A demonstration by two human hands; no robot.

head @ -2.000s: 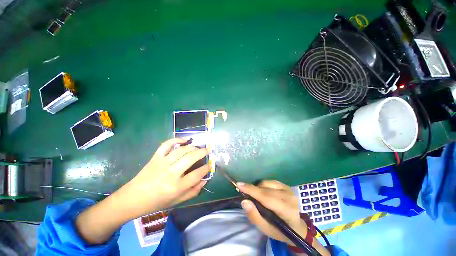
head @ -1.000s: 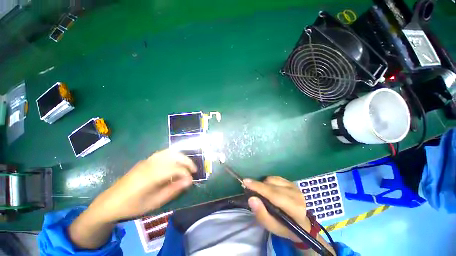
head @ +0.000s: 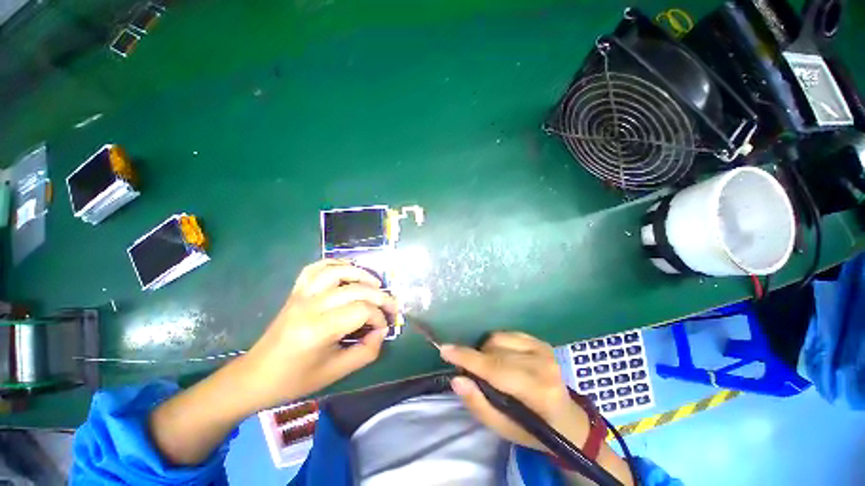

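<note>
A column of joined display modules (head: 356,229) lies on the green mat, dark screens up, with pale flex tails on the right edge in bright glare. My left hand (head: 332,318) lies over the lower modules, its bent fingers gripping there and hiding most of them. My right hand (head: 517,384) holds a black soldering iron (head: 517,410) like a pen. Its thin tip points up-left, close to the right edge of the lowest module; contact cannot be told. Solder wire (head: 171,360) runs from the reel (head: 28,349) towards my left wrist.
Two stacks of loose modules (head: 169,251) stand at left, near a clear bag (head: 31,204). Joined panels (head: 126,41) lie far left. At right are a fume fan (head: 621,128), a white cup-shaped container (head: 745,223) and a soldering station (head: 759,71). A blue sleeve (head: 839,332) shows at the right edge.
My left hand was drawn back and blurred one second ago; it is now over the lower modules again. The iron has stayed near the lowest module. The whole view has shifted slightly.
</note>
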